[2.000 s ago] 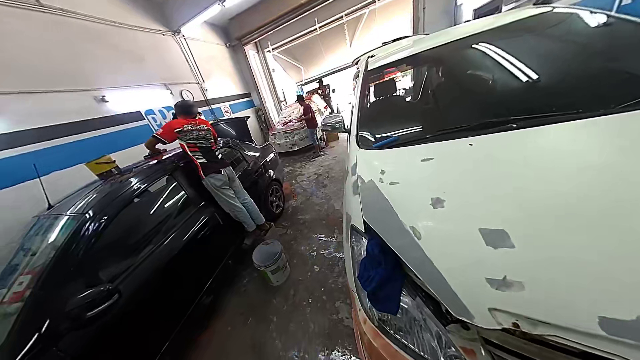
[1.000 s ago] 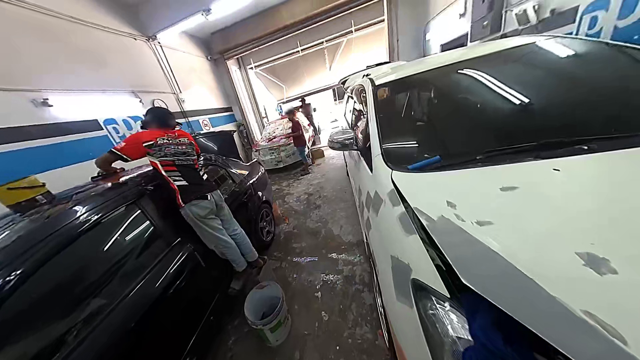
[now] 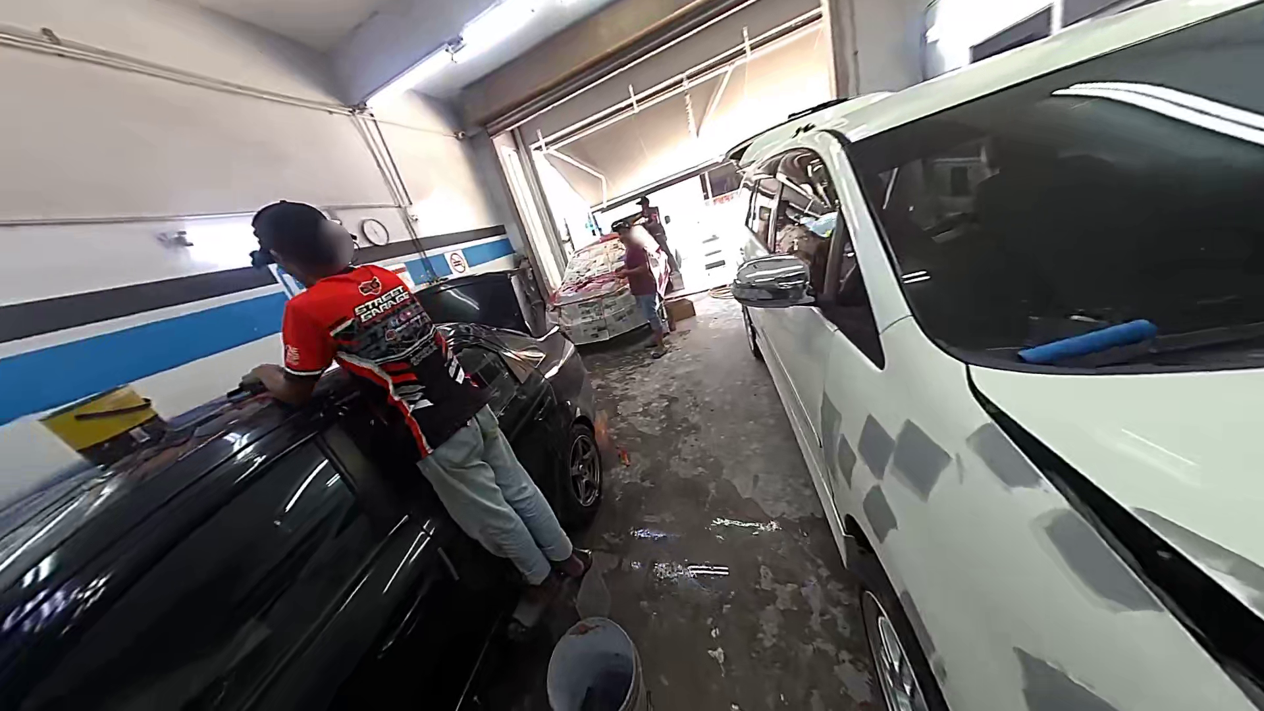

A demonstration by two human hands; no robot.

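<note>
Neither my left hand nor my right hand shows in the head view. On the right stands a white car [image 3: 948,444] with grey patches on its fender and door. A blue roller-shaped thing [image 3: 1088,342] lies at the base of its windshield. To the left, a person in a red and black shirt [image 3: 380,346] leans over the roof of a black car [image 3: 296,513], one hand resting on or near a small dark thing that I cannot make out. A plastic bucket [image 3: 594,667] sits on the floor near that person's feet.
Between the two cars runs a wet concrete floor [image 3: 711,474]. A yellow container [image 3: 99,420] rests on the far side of the black car's roof. Farther back, two people stand beside a car with a patchy covering [image 3: 597,286], near a cardboard box [image 3: 679,309].
The view has moved forward and turned, so the blue cloth seen at the white car's headlight is out of frame. The person in red still leans over the black car.
</note>
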